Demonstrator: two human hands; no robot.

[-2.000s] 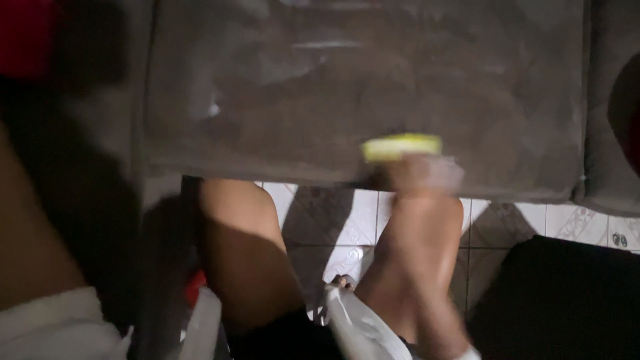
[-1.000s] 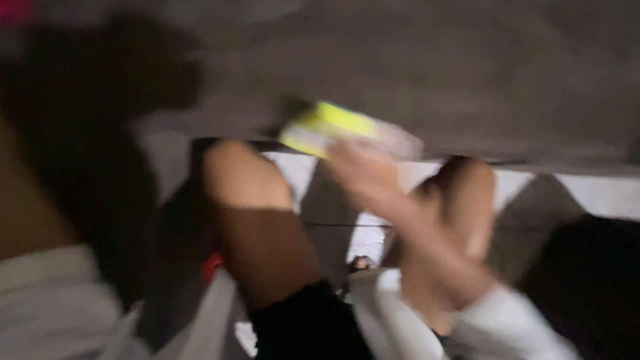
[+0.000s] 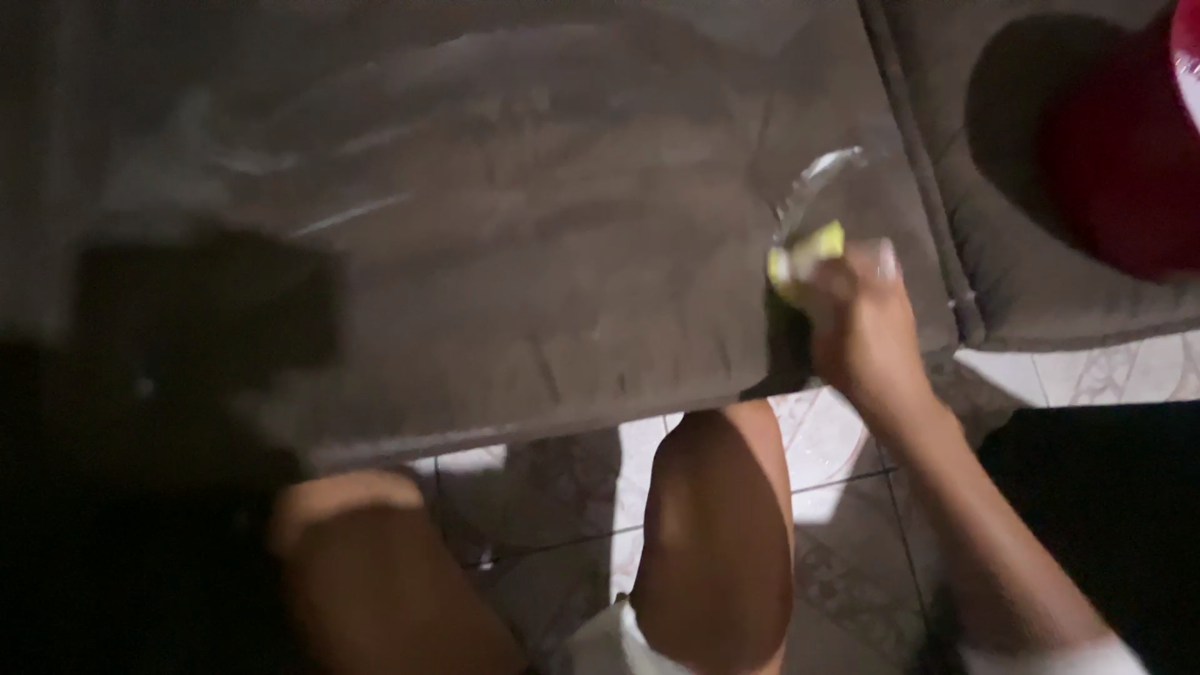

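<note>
My right hand [image 3: 858,305] is closed around a yellow and whitish object [image 3: 808,262], perhaps a sponge or brush; blur hides its exact kind. It is against the brown fabric seat cushion [image 3: 562,281], near the right end and front edge. A curved streak of white foam [image 3: 820,178] lies on the fabric just beyond the hand. Fainter wet, pale streaks cross the cushion farther left. My left hand does not show in the frame.
A red bucket [image 3: 1125,159] stands on the adjoining cushion [image 3: 1059,305] at the right, past the seam. My knees [image 3: 717,525] are at the cushion's front edge, above the tiled floor [image 3: 553,581]. Deep shadow covers the left side.
My right hand, still holding the yellow object, has moved right along the cushion. The view has shifted right, bringing the red bucket and the seam into sight.
</note>
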